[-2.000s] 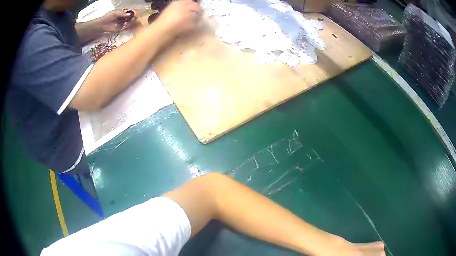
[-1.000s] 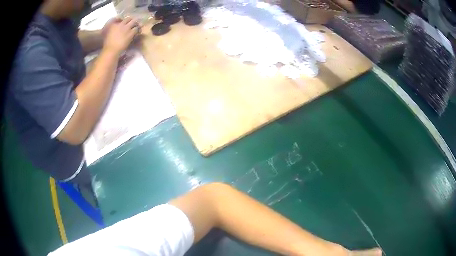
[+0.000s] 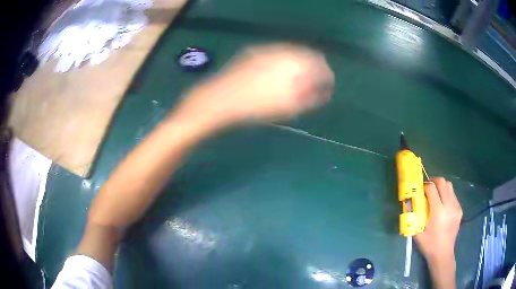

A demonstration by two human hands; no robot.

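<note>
A yellow hot glue gun [image 3: 411, 189] lies at the right of the green bench, its dark nozzle pointing away and a whitish glue stick [image 3: 408, 255] out of its back. My right hand [image 3: 443, 210] is on its handle, fingers curled around it. My left hand [image 3: 291, 82] is blurred above the bench, closed-looking; whether it holds something cannot be told. A black-rimmed round housing with a light insert [image 3: 193, 58] lies left of my left hand. A small dark disc with pale spots [image 3: 360, 272] lies near the front edge.
The tan board [image 3: 51, 124] with a heap of white thin parts [image 3: 96, 35] is at the upper left. Spare glue sticks [image 3: 492, 245] lie at the lower right beside a grey post [image 3: 504, 193]. A thin dark cord runs right from the gun.
The view has swung right, bringing the glue gun and both hands into sight. The co-worker has left the picture. The housing and small dark disc now show.
</note>
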